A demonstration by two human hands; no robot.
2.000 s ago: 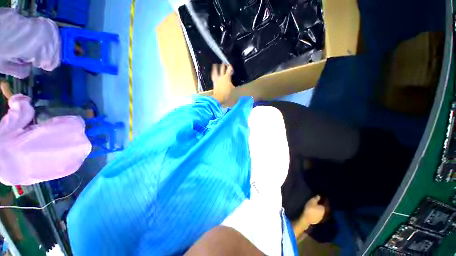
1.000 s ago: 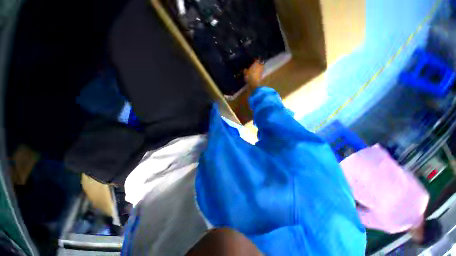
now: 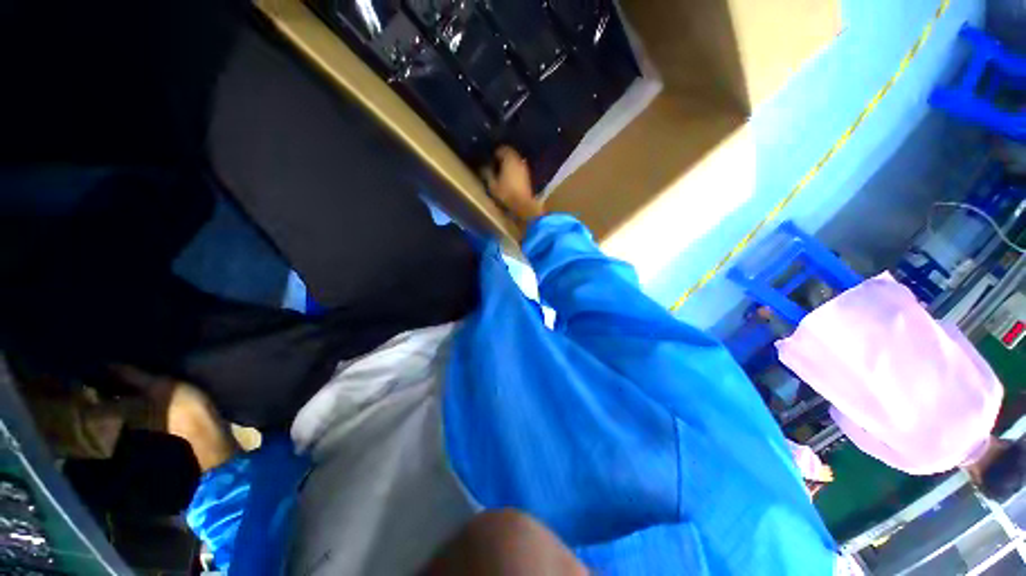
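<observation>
Glossy black blister trays (image 3: 501, 68) with moulded pockets lie in an open brown carton (image 3: 675, 169) at the upper middle. My right hand (image 3: 512, 180) reaches into the carton at the near corner of the top tray. Its fingers are bent against the black surface, and whether they grip the tray is not clear. My left hand (image 3: 194, 422) is low at the left, in shadow beside dark shapes. Its fingers are blurred and dark, so I cannot tell if it holds anything.
A green bench edge (image 3: 56, 484) with dark units (image 3: 20, 523) runs down the lower left. My dark-clothed legs are left of the carton. A person in a pink smock (image 3: 894, 377) is at the right, near blue stools (image 3: 797, 270). A yellow line (image 3: 810, 174) crosses the light blue floor.
The view has swung from a carton on my left side to one on my right. My right hand has moved left along the tray's near end. My left hand has come into view.
</observation>
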